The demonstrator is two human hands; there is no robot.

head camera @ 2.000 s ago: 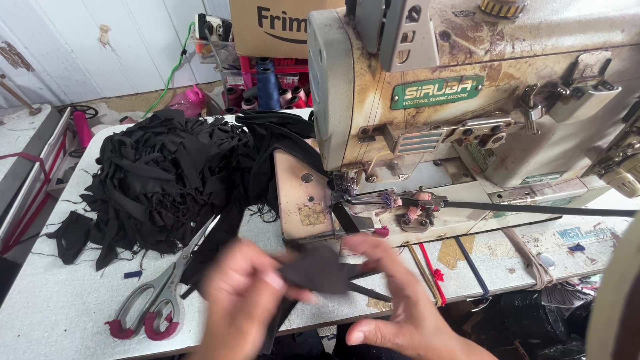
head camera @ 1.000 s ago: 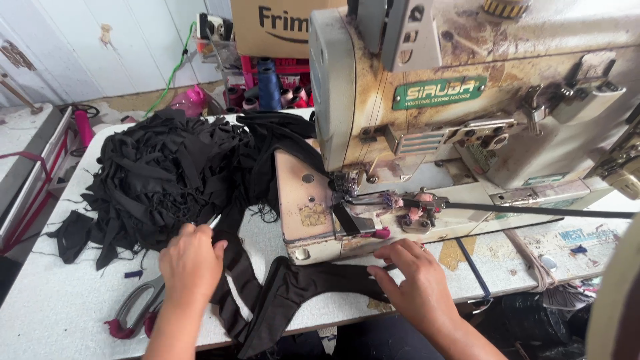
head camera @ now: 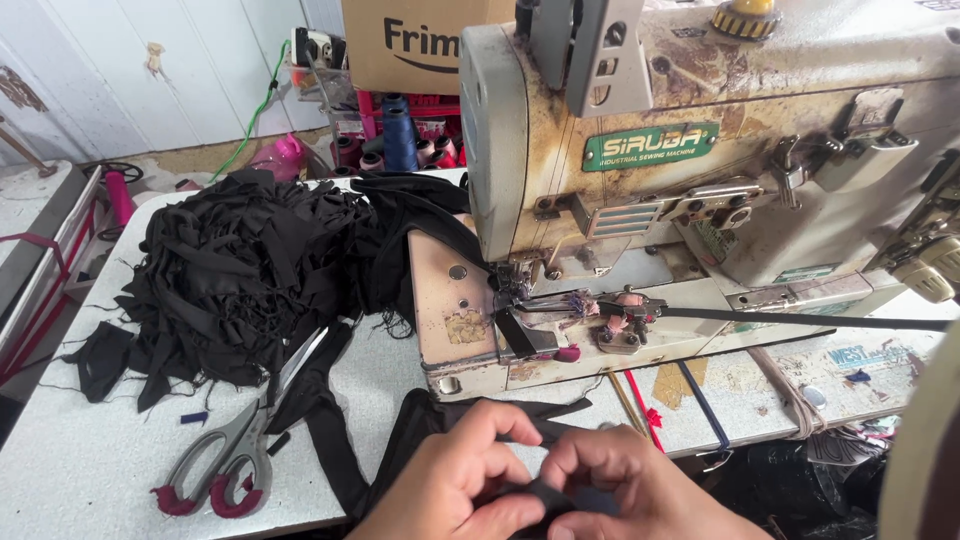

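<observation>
Near the table's front edge, my left hand (head camera: pixel 476 465) and my right hand (head camera: pixel 611 476) are close together, both gripping a black fabric piece (head camera: pixel 544 495). More of the black cloth (head camera: pixel 420 427) spreads behind my left hand. Grey-handled scissors (head camera: pixel 232 450), their loops wrapped in dark red cloth, lie on the left with blades reaching toward a large heap of black fabric strips (head camera: pixel 255 262). Behind my hands stands a Siruba industrial sewing machine (head camera: pixel 615 187), with a black band (head camera: pixel 795 318) running in from the right. My fingers partly hide the held fabric.
Thread cones (head camera: pixel 399 135) and a cardboard box (head camera: pixel 420 45) stand behind the machine. The white table (head camera: pixel 82 465) ends just before me. Red, yellow and blue cords (head camera: pixel 643 409) hang over its front edge at right. A dark bag (head camera: pixel 795 480) lies below.
My left hand has moved right from beside the scissors, uncovering their handles. Both hands are now together at the front edge, where the black piece lay spread out between them one second ago.
</observation>
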